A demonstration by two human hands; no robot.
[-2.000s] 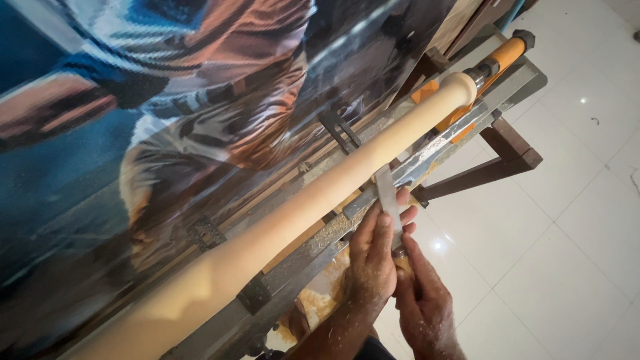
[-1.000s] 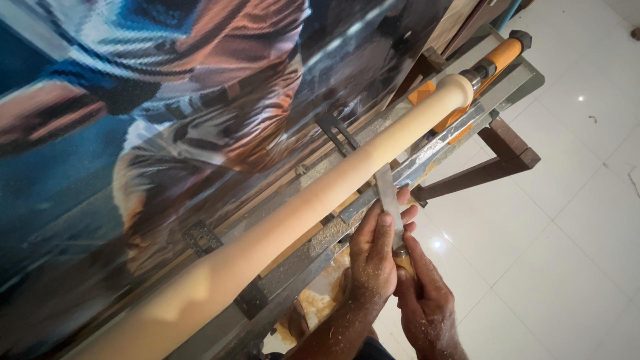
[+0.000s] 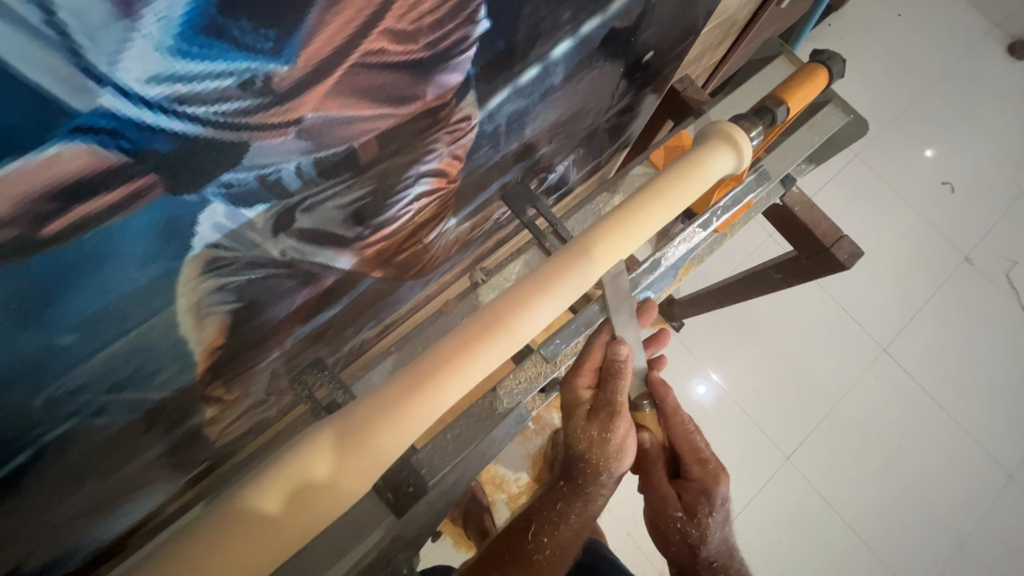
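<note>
A pale wooden baseball bat [image 3: 512, 312] lies diagonally on a wood lathe, its knob end by the orange tailstock [image 3: 800, 88]. Below its middle, a flat steel woodturning chisel [image 3: 628, 320] has its tip at the bat's underside, over the tool rest [image 3: 576, 332]. My left hand [image 3: 604, 400] grips the blade near the rest, with fingers wrapped behind it. Lower down, my right hand [image 3: 684, 480] is closed round the chisel's wooden handle [image 3: 646, 424]. Fine shavings cling to both hands.
A large printed picture of a ballplayer [image 3: 320, 160] stands behind the lathe. Dark metal legs [image 3: 808, 240] support the lathe bed [image 3: 680, 248] at the right. Shavings [image 3: 512, 472] lie on the tiled floor [image 3: 880, 400] below. Black slotted brackets [image 3: 536, 216] sit behind the bat.
</note>
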